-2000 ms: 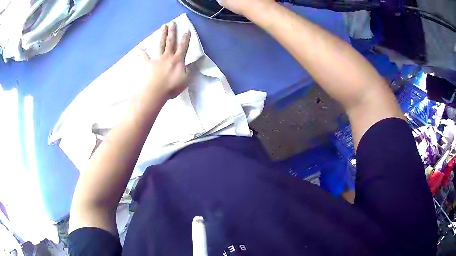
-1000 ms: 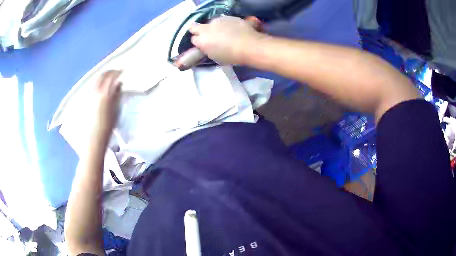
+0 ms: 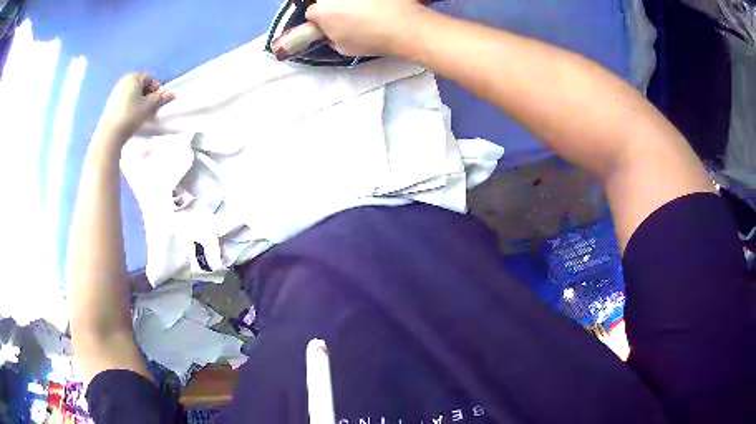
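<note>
A white garment (image 3: 290,149) lies on the blue table in front of me, wrinkled at its left end, where a small black label (image 3: 201,255) shows. My left hand (image 3: 137,103) pinches the garment's upper left edge. My right hand (image 3: 365,25) is closed round the handle of the steam iron (image 3: 292,40), which is at the garment's upper edge; my hand and the frame's top edge hide part of it.
The blue pressing table (image 3: 195,41) has glare on its left. Pale cloth pieces (image 3: 186,331) lie below the garment at lower left. Blue crates (image 3: 584,257) stand on the floor at right. A white stick (image 3: 319,381) is at bottom centre.
My right hand has come from the top of the view onto the garment with the iron. My left hand has left the garment's middle and moved left to its edge. The left end is now more wrinkled.
</note>
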